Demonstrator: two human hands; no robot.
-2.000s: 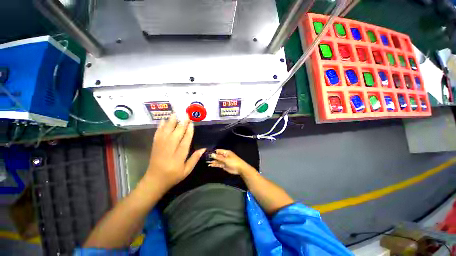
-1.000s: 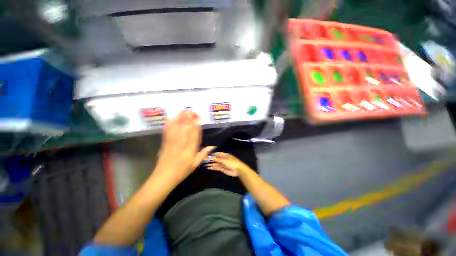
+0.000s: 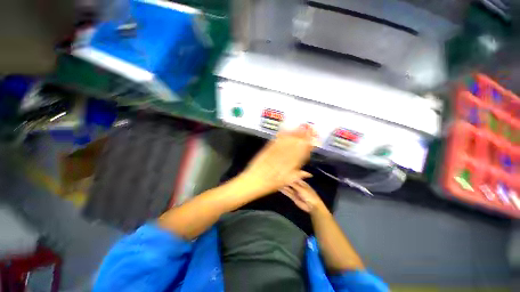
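The picture is blurred. The white press machine stands on the bench in front of me, with green buttons and two red displays on its front. My left hand is stretched out palm down, its fingertips at or over the middle of the press front by the red button. My right hand is just below, its fingers close to my left thumb over my lap. Whether a small unit is between the hands is hidden or too blurred to tell.
A blue box stands left of the press. A dark compartment tray is lower at the left. A coral tray with coloured lit units is at the right, cut off by the edge. A white cable hangs below the press front.
The view has turned left and tilted, so the press and coral tray appear further right. My hands remain close together below the press front.
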